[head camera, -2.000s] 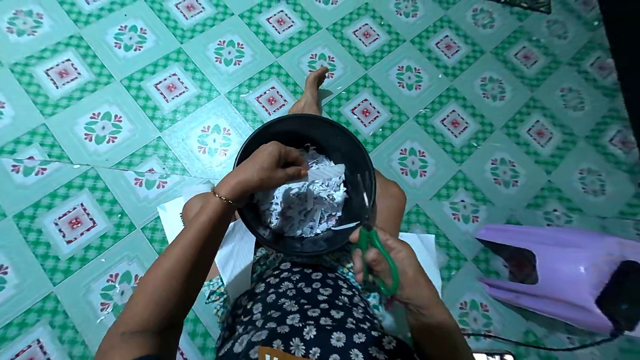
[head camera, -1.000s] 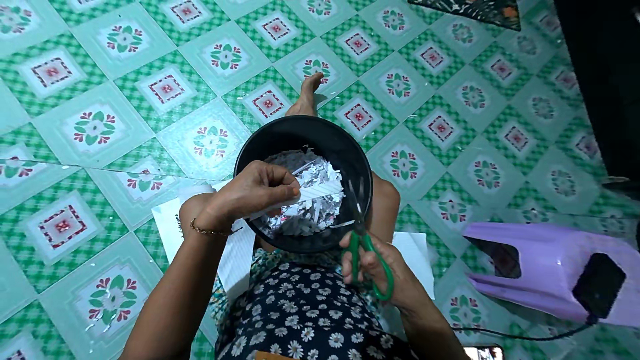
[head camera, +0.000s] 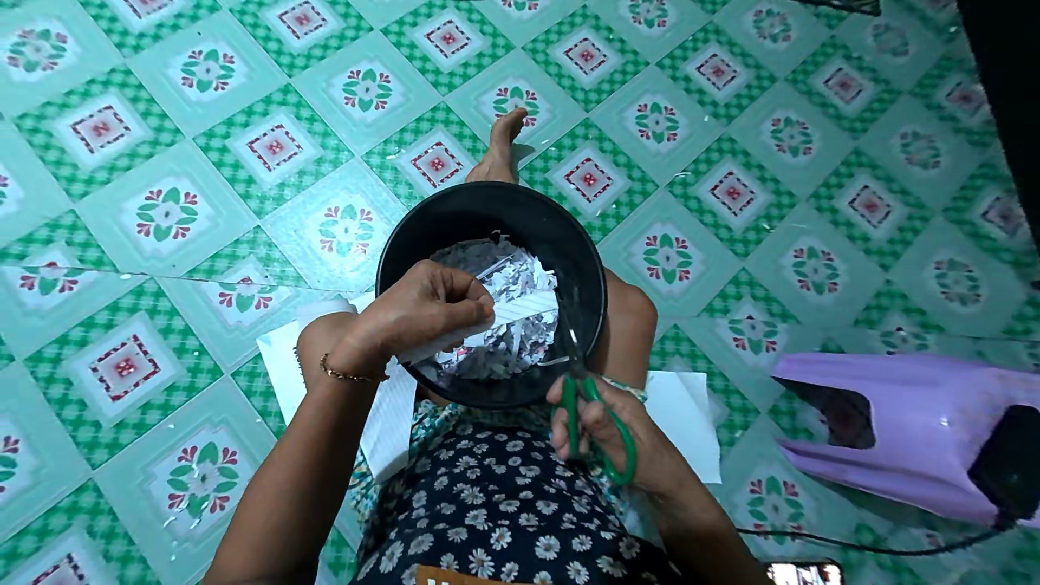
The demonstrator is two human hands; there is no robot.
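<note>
Between my legs stands a round black plastic tub (head camera: 587,280) holding a heap of cut white paper shreds (head camera: 520,357). My left hand (head camera: 435,313) pinches a strip of lined white paper (head camera: 526,307) above the heap. On the tub's near right side, my right hand (head camera: 601,426) has its fingers in the handles of green-handled scissors (head camera: 621,451). Their blades point away from me over the tub's right wall, and the gap between them is hard to make out. More lined paper (head camera: 388,422) lies on my lap beside my left forearm.
A purple plastic stool-like object (head camera: 918,431) lies on the patterned floor at right, with a black adapter (head camera: 1007,455) and cable on it. A lit phone (head camera: 804,573) is at the bottom edge. White paper sheets (head camera: 686,422) lie by my right leg, others by my left.
My left hand was lower over the shreds two seconds ago; since then it has lifted, and a paper strip shows in its fingers. The scissors remain in my right hand.
</note>
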